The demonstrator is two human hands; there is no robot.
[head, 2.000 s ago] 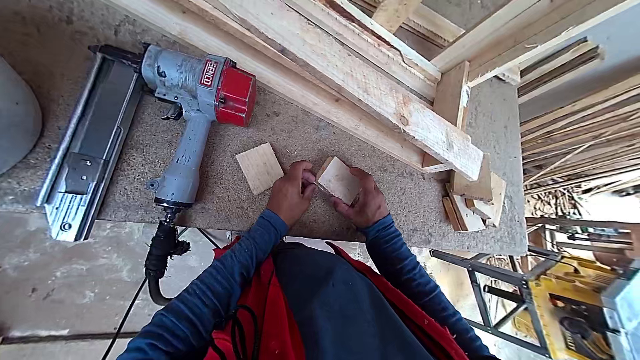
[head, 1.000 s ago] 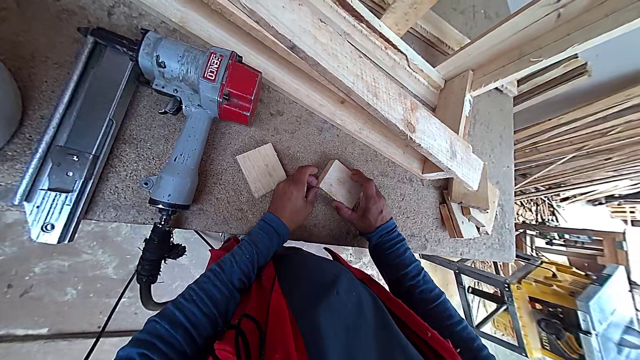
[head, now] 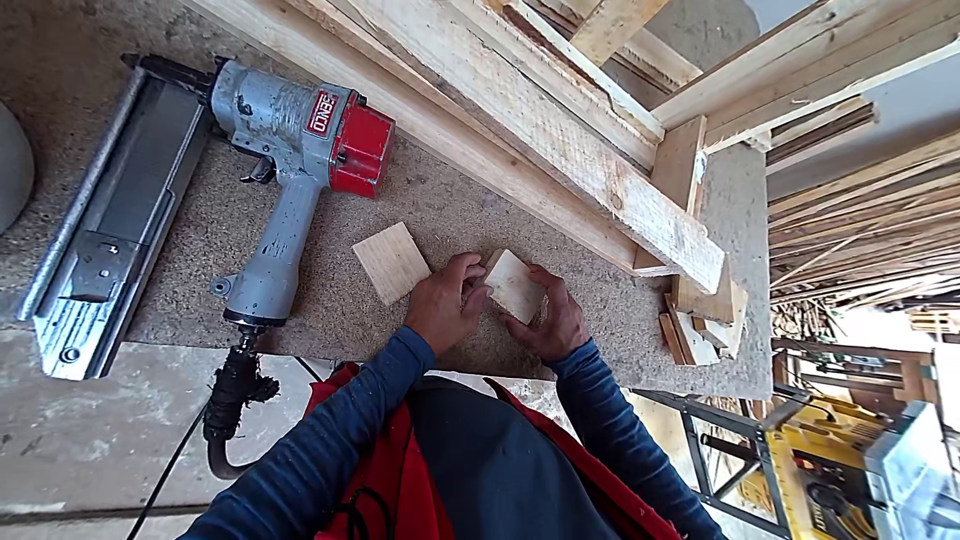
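Between my two hands is a small square wooden block, tilted so that its pale top face and one side show. My left hand has its fingertips at the block's left edge. The thumb and fingers of my right hand grip its right and lower edges. Just left of my left hand, a flat square wood piece lies on the particleboard bench top. Farther left lies a grey and red Senco pneumatic nailer, with its hose hanging over the near edge.
Long rough-sawn boards cross the bench behind my hands. Small wood offcuts are piled at the right end. A rounded pale object stands at the far left. Beyond the bench are stacked wood strips and a yellow table saw.
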